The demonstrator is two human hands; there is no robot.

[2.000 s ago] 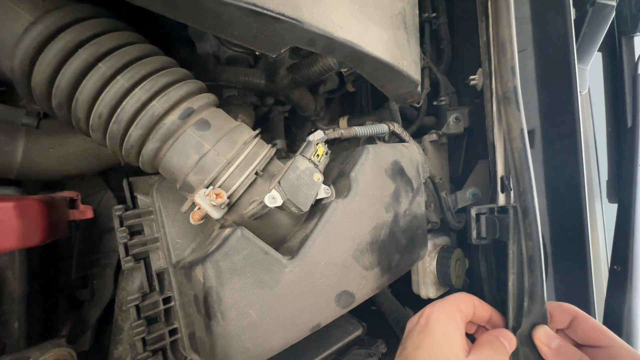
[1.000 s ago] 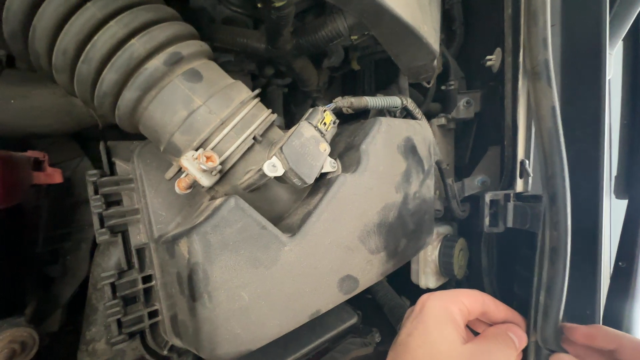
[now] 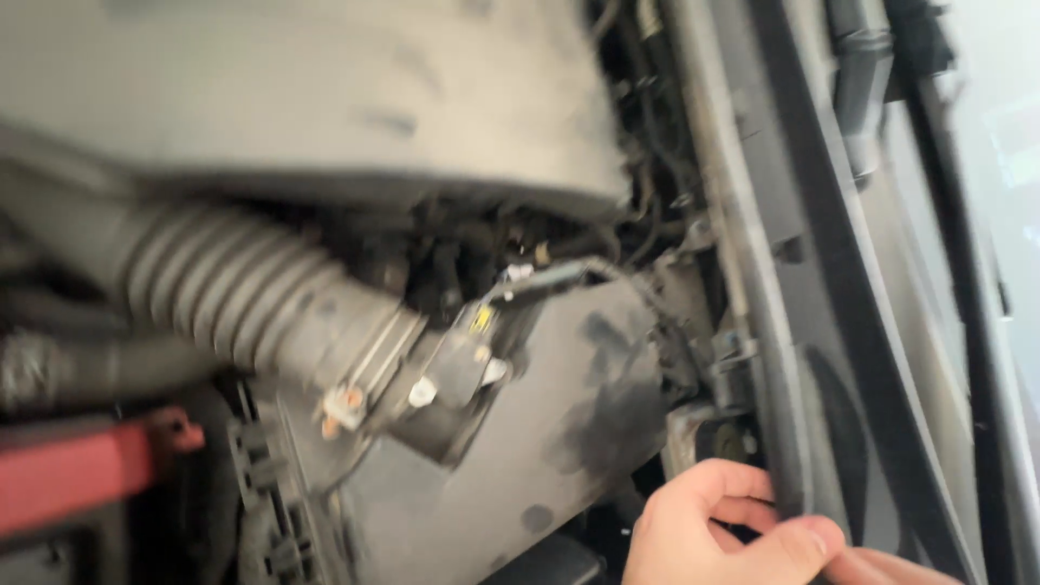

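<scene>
My left hand (image 3: 719,520) pinches the black rubber weatherstrip (image 3: 784,390) along the edge of the engine bay, thumb and fingers on either side of it. Just behind its thumb, at the bottom edge, a small part of my right hand (image 3: 890,566) shows; its fingers are mostly hidden. To the left of the hands lies the dusty plastic air filter housing (image 3: 520,455), with an air flow sensor (image 3: 459,361) and its wiring on top. A corrugated intake hose (image 3: 236,284) joins the housing at a metal clamp (image 3: 345,406).
A large grey engine cover (image 3: 325,97) spans the upper left. The red part (image 3: 81,467) sits at lower left. Beyond the weatherstrip runs a dark body panel edge (image 3: 861,301). A reservoir (image 3: 682,439) is partly hidden above my left hand.
The view has shifted and blurred, bringing more of the engine cover into sight. Less of my right hand shows than two seconds ago. My left hand stays at the weatherstrip.
</scene>
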